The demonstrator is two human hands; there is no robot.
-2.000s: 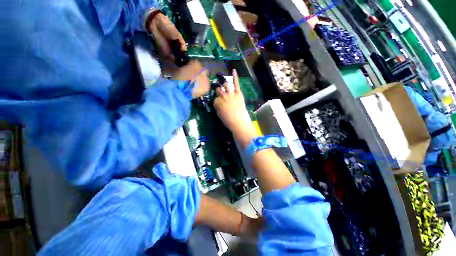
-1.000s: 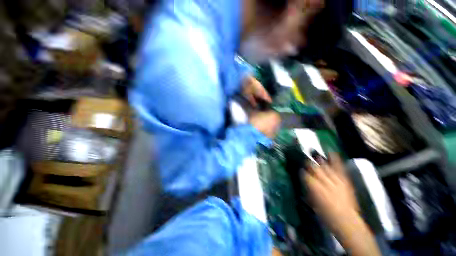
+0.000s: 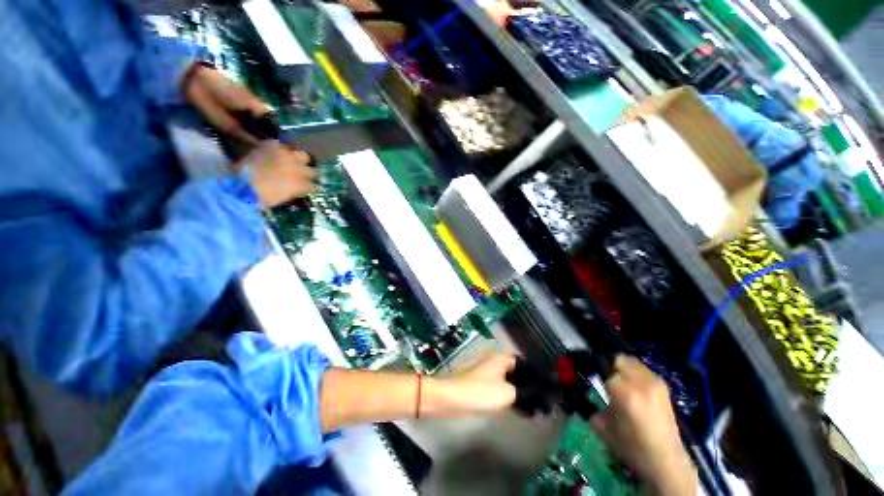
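Note:
A large green circuit board with a long white-silver heatsink and a finned heatsink lies before me. Another green board shows at the bottom, under my hands. My left hand, with a red string at the wrist, comes in from the left. Its dark-covered fingers close around a dark bunch of small components; a red spot shows beside it. My right hand is just right of it, fingers curled, near a small silvery piece; blur hides whether it grips anything.
Another person's blue sleeve and hands are over the large board's upper left end. Black bins of beige, silver-grey and red parts run along the right. Beyond are a shelf edge, a cardboard box and yellow-and-black parts. A blue cord hangs at right.
My right hand has left the long heatsink and moved down beside my left hand. My left hand, hidden before, now shows. The view has swung and sharpened.

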